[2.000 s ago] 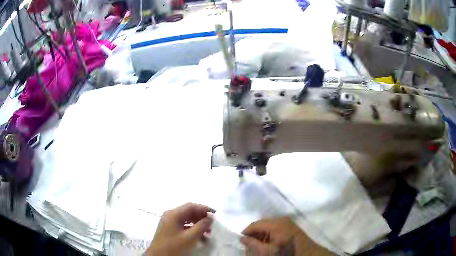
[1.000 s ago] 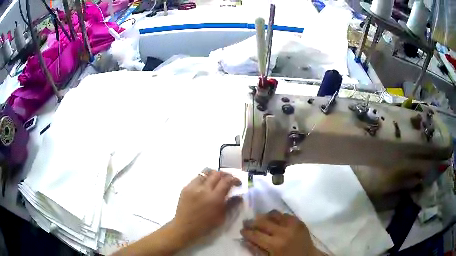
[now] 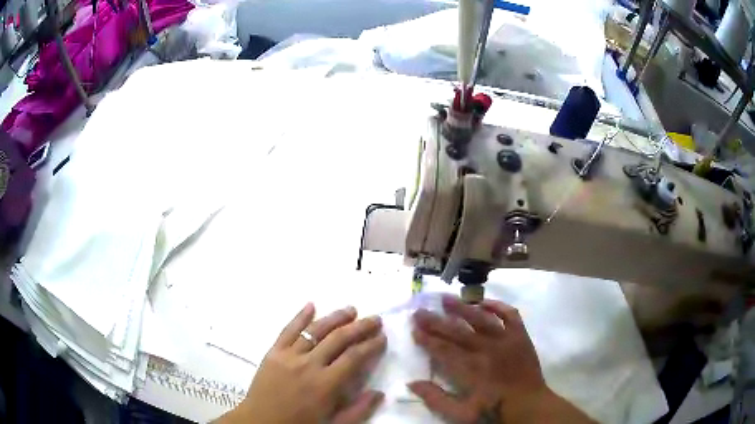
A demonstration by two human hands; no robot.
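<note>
A white fabric panel (image 3: 579, 339) lies under the cream sewing machine (image 3: 596, 215) and reaches out to its right. My left hand (image 3: 319, 364) lies flat on white fabric in front of the needle, fingers apart, with a ring on one finger. My right hand (image 3: 484, 360) lies flat on the fabric just right of it, fingers slightly spread. The presser foot (image 3: 418, 281) shows beside a yellow-green spot, just beyond my fingertips. The fabric's edge under the foot is too bright to make out.
A layered stack of white panels (image 3: 83, 331) is at the left. Magenta fabric (image 3: 74, 62) lies at the far left. A navy thread spool (image 3: 575, 113) stands behind the machine arm. A dark curved wire guard (image 3: 364, 236) is left of the machine head. Ruler marks (image 3: 190, 383) show at the front edge.
My hands have gone from pinching the fabric near the front edge to lying flat near the needle. The view has moved closer to the machine, which now appears larger.
</note>
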